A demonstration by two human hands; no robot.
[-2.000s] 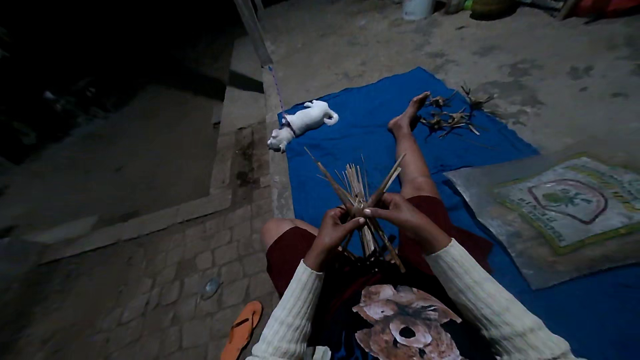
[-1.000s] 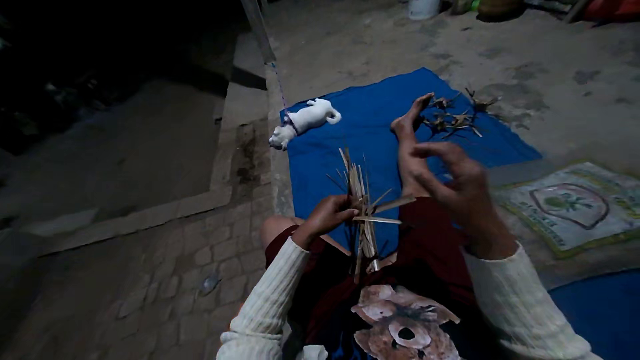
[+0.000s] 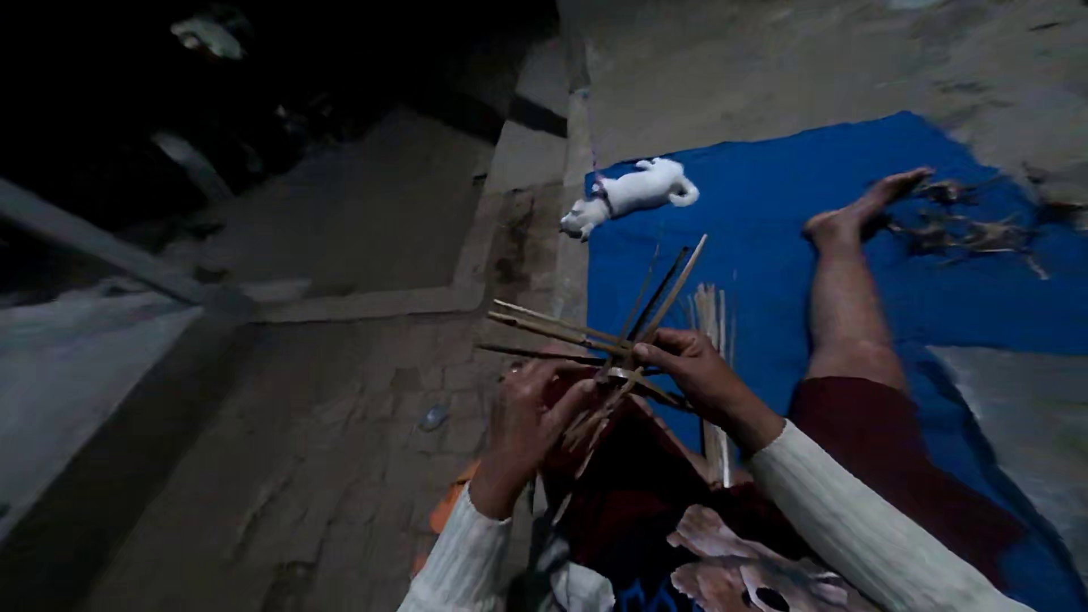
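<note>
Over my lap, several thin strips (image 3: 578,338), likely split bamboo or cane, cross and fan out from one point. My left hand (image 3: 531,416) grips them at the near left of the crossing. At the right of that crossing, my right hand (image 3: 701,378) pinches the strips between thumb and fingers. A pale curved strip (image 3: 625,373) passes around the crossing between both hands. Behind my right wrist lies a bundle of loose pale strips (image 3: 714,442) on the blue cloth (image 3: 739,204).
A white dog (image 3: 642,189) on a leash lies at the cloth's far left corner. Crossed strip pieces (image 3: 977,238) lie beyond my bare foot (image 3: 875,204). An orange sandal (image 3: 450,501) is on the brick paving at left. A sack sheet (image 3: 1003,408) lies at right.
My right hand was raised off the strips a second ago and is now on them. The held strips have moved left, apart from the loose bundle. The view has swung left.
</note>
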